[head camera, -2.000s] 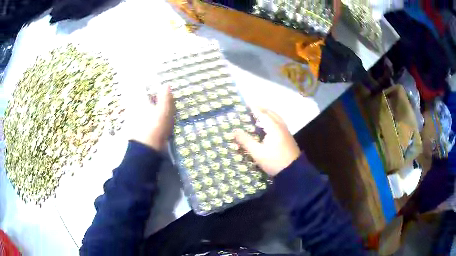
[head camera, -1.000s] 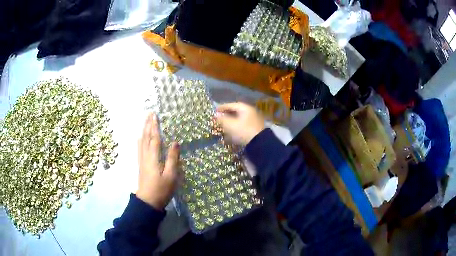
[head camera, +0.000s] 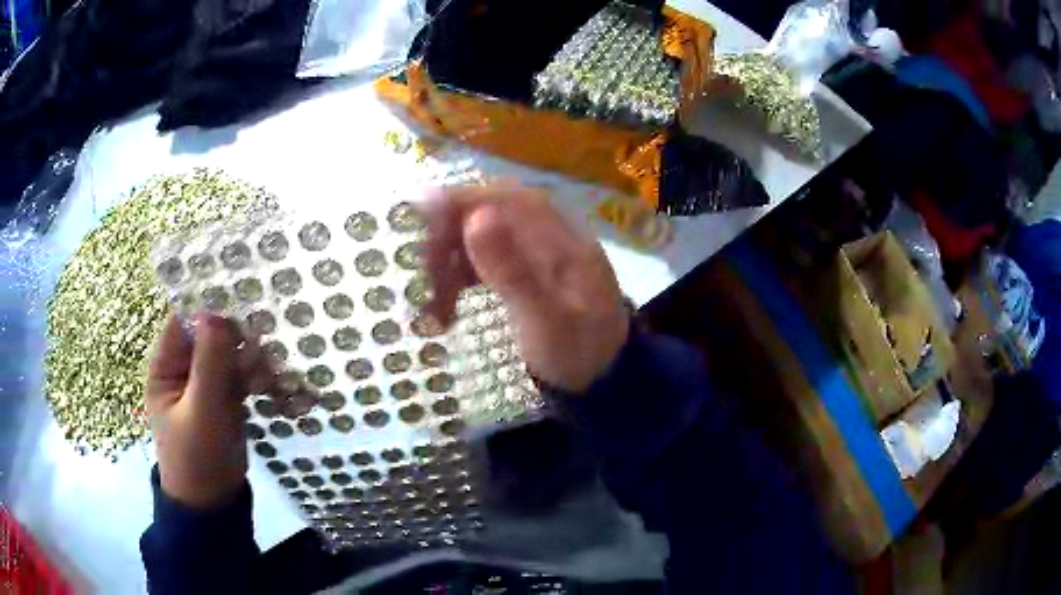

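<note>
A clear blister tray (head camera: 349, 337) with rows of round pockets is lifted and tilted in front of me. Whether its pockets hold buttons I cannot tell. My left hand (head camera: 200, 413) pinches its left edge. My right hand (head camera: 529, 285), blurred, has its fingers curled on its upper right edge. Another tray (head camera: 495, 360) with small shiny pieces shows behind it, partly hidden by the lifted tray and my right hand. A large heap of gold-coloured buttons (head camera: 111, 314) lies at the left, its right side partly behind the lifted tray.
A torn black parcel bag with orange edging (head camera: 524, 130) holds filled trays (head camera: 614, 67) at the far side. A small heap of gold pieces (head camera: 777, 102) and rubber bands (head camera: 634, 219) lie nearby. Cardboard boxes (head camera: 890, 308) stand at right. Black fabric (head camera: 239, 58) lies at the far left.
A tray is now lifted and spread leftward over the table, partly covering the heap. My left hand has moved left with its edge. My right hand has turned, with its fingers towards me.
</note>
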